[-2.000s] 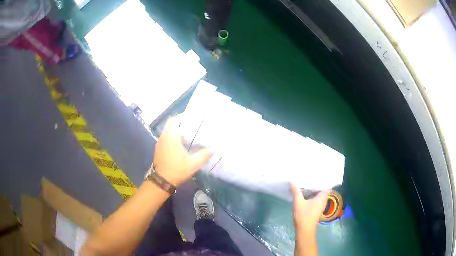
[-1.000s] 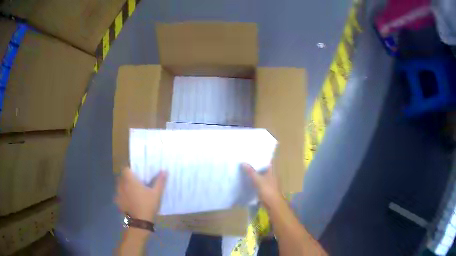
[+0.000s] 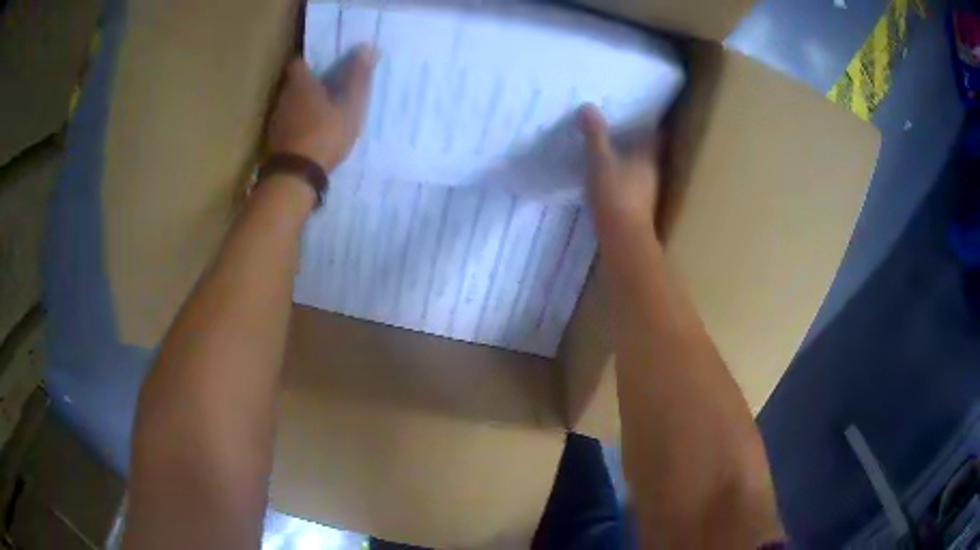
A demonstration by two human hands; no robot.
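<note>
A large brown shipping carton (image 3: 430,376) stands on the floor with its flaps folded outwards. My left hand (image 3: 317,113) and my right hand (image 3: 621,172) hold a row of white unit boxes (image 3: 462,97) between them, inside the far part of the carton. My left hand is at the row's left end, my right hand at its right end. Another row of white unit boxes (image 3: 441,258) lies in the carton, nearer to me. What is under the held row is hidden.
Brown cartons (image 3: 32,215) stand at the left edge. Yellow-black floor tape (image 3: 865,75) runs at the upper right on the grey floor. A blue item (image 3: 965,231) is cut off by the right edge. My dark-clothed leg (image 3: 580,500) is at the carton's near side.
I turned from the green surface to the carton on the floor. My hands carried the held row of white boxes from above the carton down into its far part, and my view is closer.
</note>
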